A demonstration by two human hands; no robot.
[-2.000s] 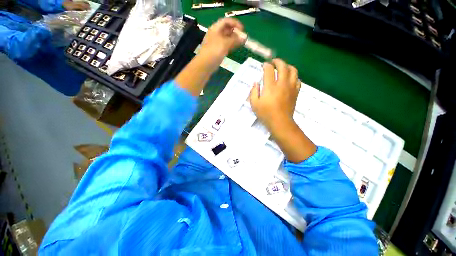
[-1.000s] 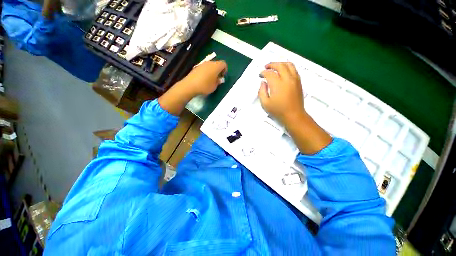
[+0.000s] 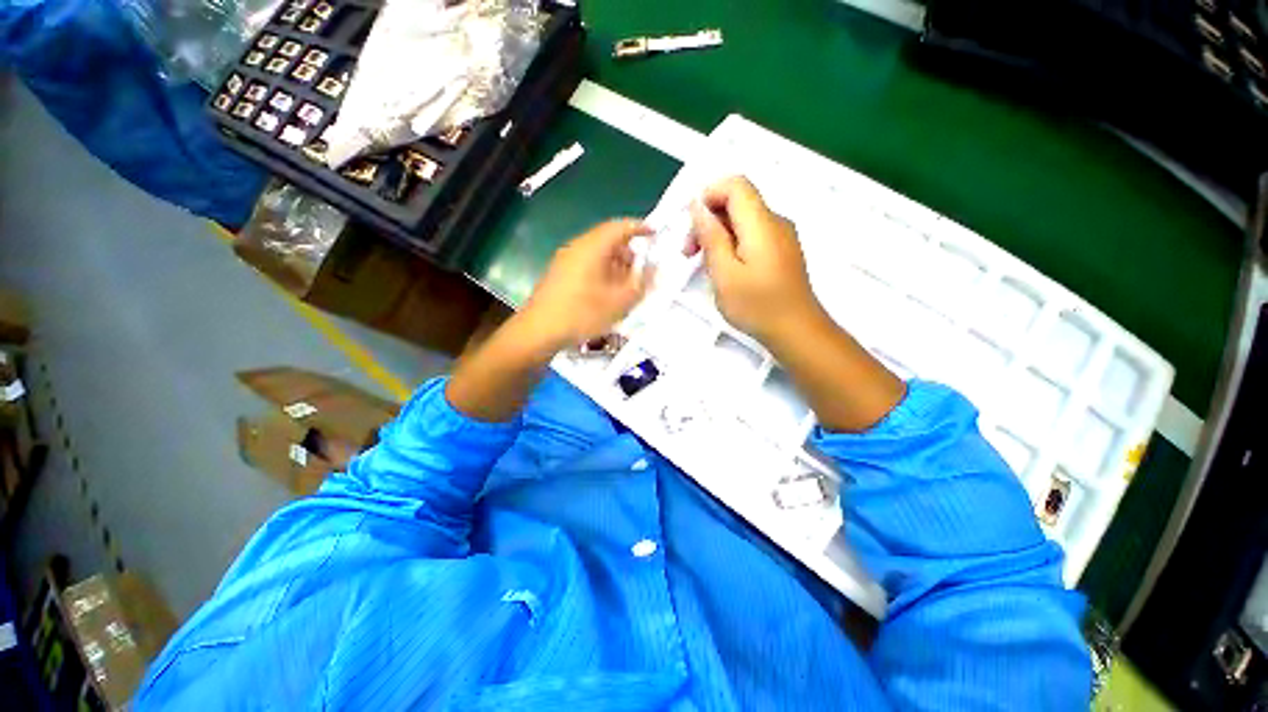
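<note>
My left hand (image 3: 591, 285) is raised over the left part of the white blister tray (image 3: 960, 299), fingers curled and blurred, with something small and pale at its fingertips. My right hand (image 3: 758, 264) faces it over the tray, fingertips pinched together; what they hold is too small to tell. The fingertips are a little apart. A dark-faced unit (image 3: 638, 376) and a partly hidden small unit (image 3: 601, 344) lie at the tray's near left. A gold-dark unit (image 3: 1055, 498) sits in a pocket at the right end. A pale strip (image 3: 554, 168) lies on the green mat.
Black parts tray (image 3: 452, 223) at left carries units and a clear bag of pale strips (image 3: 438, 77). A strip with unit (image 3: 668, 43) lies on the mat behind. Black trays (image 3: 1057, 70) stand at back right. Cardboard boxes (image 3: 313, 424) are on the floor; a blue sleeve (image 3: 84, 70) shows upper left.
My left hand has left the pale strip on the mat and moved right, over the white tray towards my right hand. My right hand's fingers have closed into a pinch.
</note>
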